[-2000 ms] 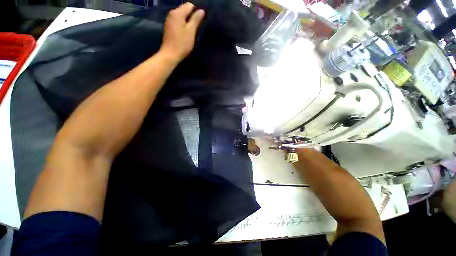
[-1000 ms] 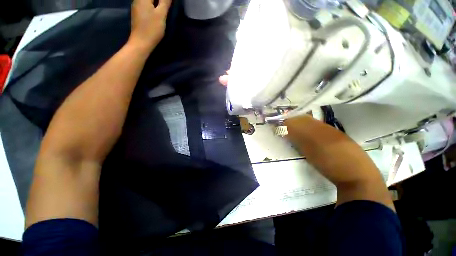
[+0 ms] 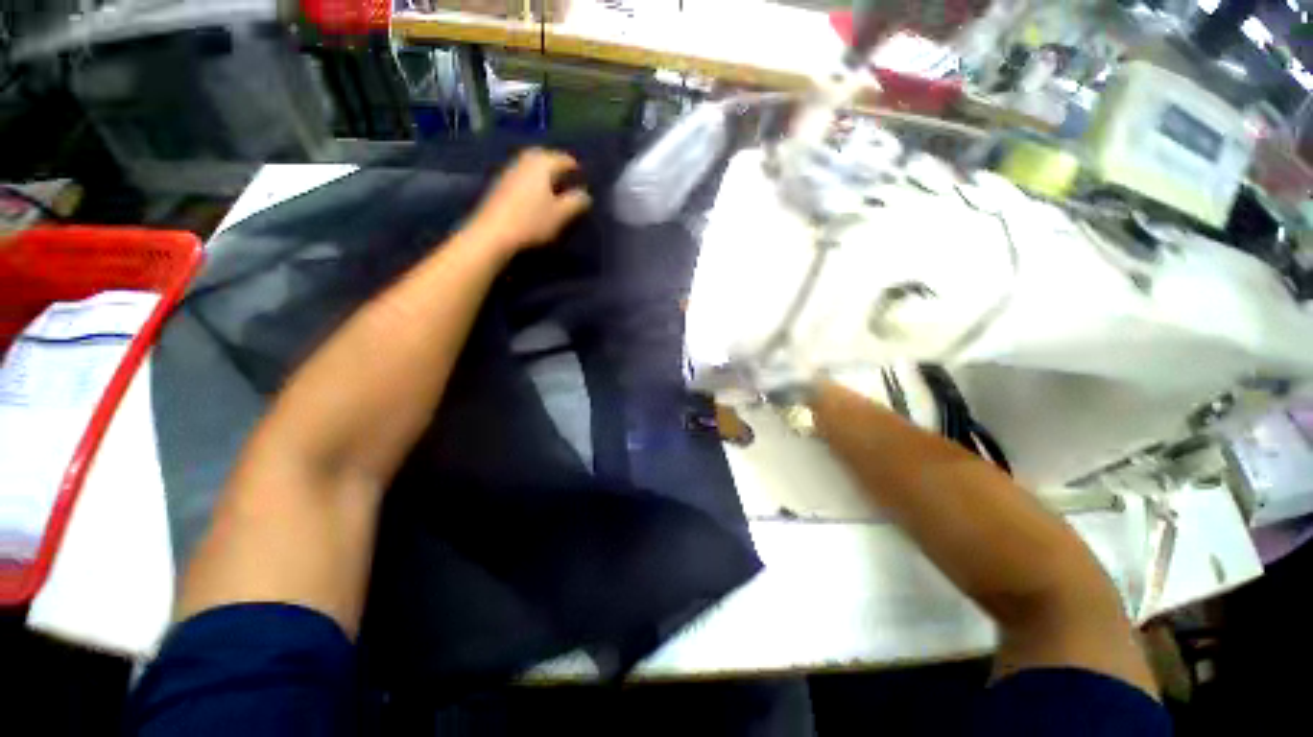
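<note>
A large black cloth (image 3: 547,554) covers the left of the white table and hangs over its front edge, with a greyish lit patch near the middle. My left hand (image 3: 536,199) is on its far part, fingers curled; whether they grip cloth cannot be told. The white sewing machine (image 3: 893,274) stands to the right, its head over the cloth's right edge. A small brass-gold piece (image 3: 732,425) sits by the blurred foot area. My right forearm reaches under the machine arm; my right hand is hidden behind the head.
A red plastic basket (image 3: 173,267) with white papers (image 3: 72,389) stands at the left. A translucent object (image 3: 674,161) lies beyond the cloth beside the machine head. A control box (image 3: 1174,141) is at the far right. A wooden-edged bench (image 3: 619,46) crosses the back.
The camera view has swung, bringing the basket and back bench into sight. My left hand stays on the far cloth. My right forearm stays under the machine arm. The cloth has barely changed.
</note>
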